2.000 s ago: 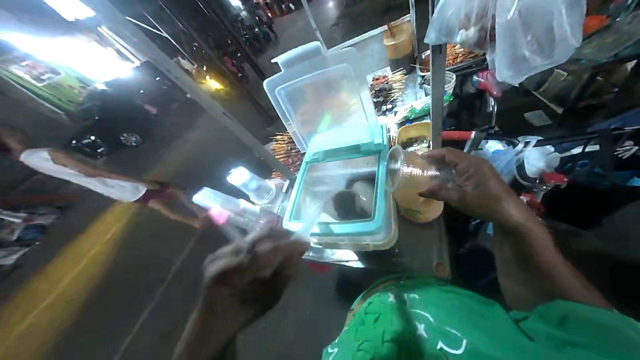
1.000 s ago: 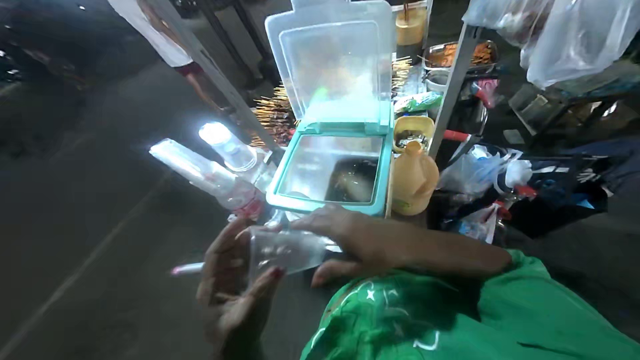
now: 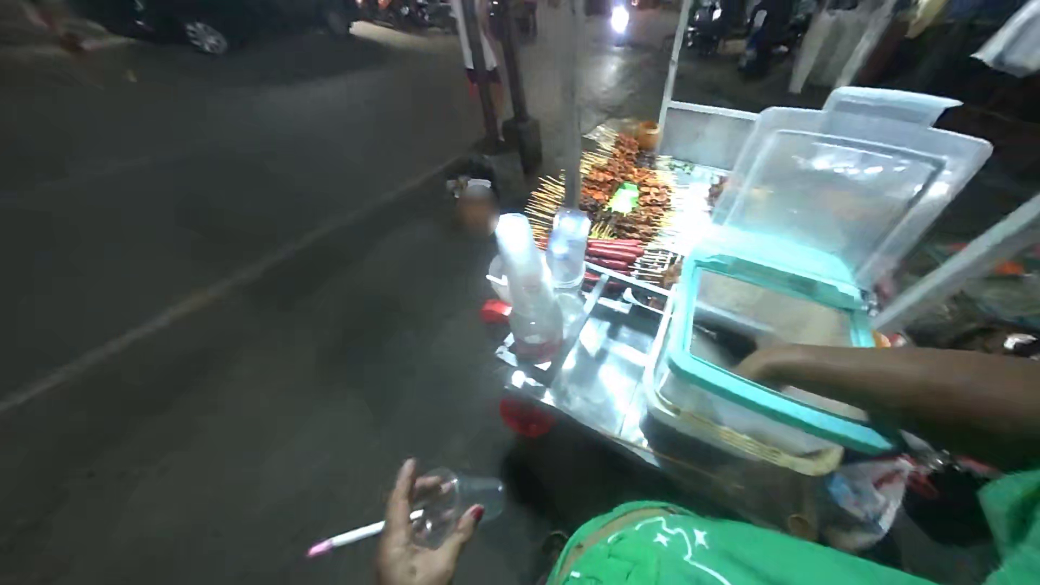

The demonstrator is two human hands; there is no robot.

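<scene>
My left hand (image 3: 426, 528) holds a clear plastic cup (image 3: 459, 500) on its side, low and left of the cart. A thin white stick with a pink tip (image 3: 349, 538) sticks out on the left of that hand. My right hand (image 3: 768, 366) reaches down into a clear plastic container with a teal rim (image 3: 780, 398); its fingers are hidden inside, so what they touch cannot be seen. The container's hinged clear lid (image 3: 845, 179) stands up behind the opening. Tall stacks of clear cups (image 3: 532, 292) stand at the cart's left corner.
Beyond the container, skewered meat (image 3: 626, 179) and red sausages (image 3: 613, 253) lie on the metal cart top (image 3: 601, 366). Metal posts (image 3: 571, 106) rise from the cart. A plastic bag (image 3: 869, 496) hangs at right. A person stands beyond the posts, and a car (image 3: 236, 16) is across the road.
The right hand has gone from beside the cup into the container. The cup is now in the left hand alone. The view has swung to the left.
</scene>
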